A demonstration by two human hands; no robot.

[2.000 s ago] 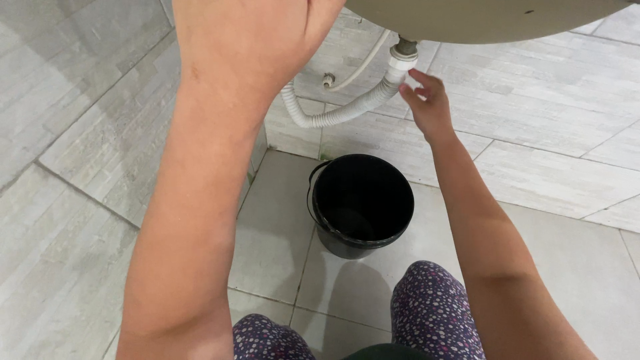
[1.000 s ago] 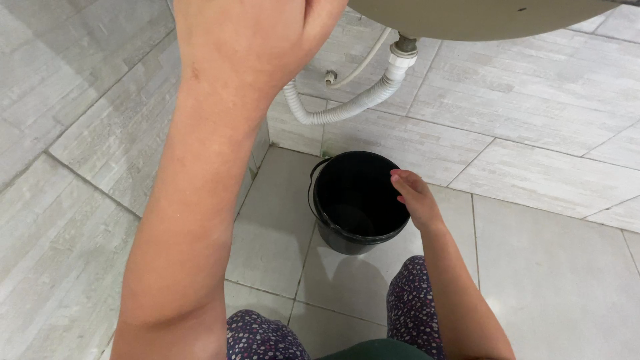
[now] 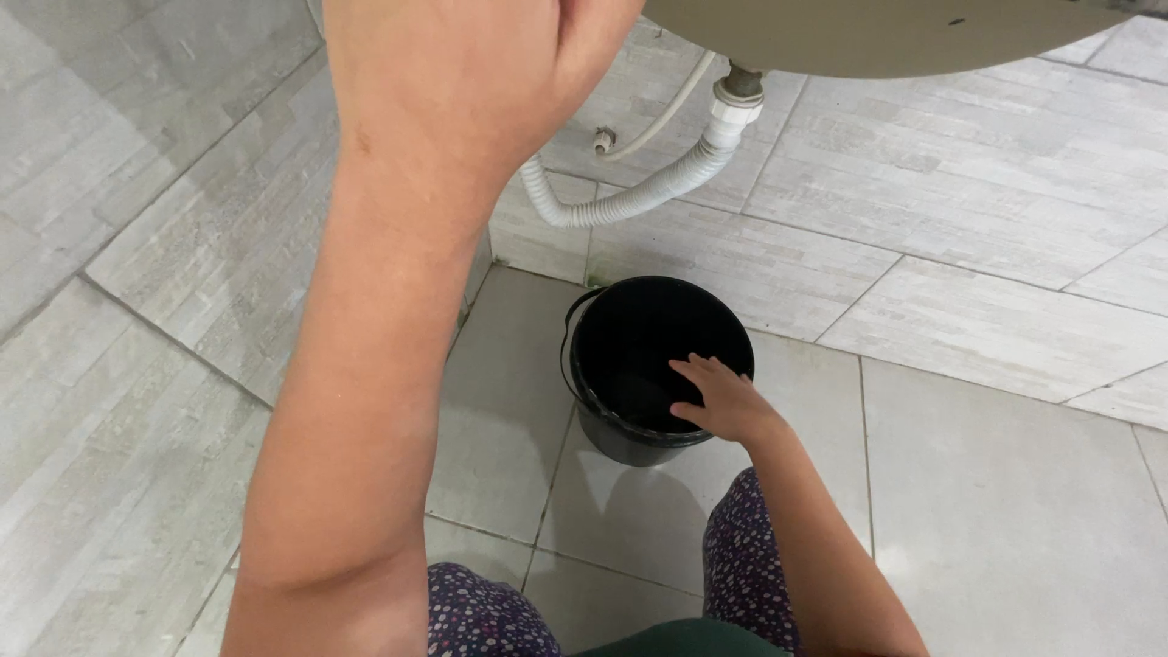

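A black plastic bucket with a thin handle at its left side stands on the tiled floor. My right hand is over the bucket's right part, fingers apart, holding nothing. Large in the upper left is my left hand, raised beside the sink basin; its fingers lie beyond the top edge, so what it touches is hidden. From the basin's underside a white corrugated drain hose hangs from a white plastic nut and curves left behind my left wrist.
A thin white water hose runs near a wall fitting behind the drain hose. Grey tiled walls meet in a corner behind the bucket. My knees in flowered trousers are at the bottom.
Two seconds ago my right hand was at the nut of the drain hose; it has since come down to the bucket, first at its rim, now over its opening. My left hand stays raised.
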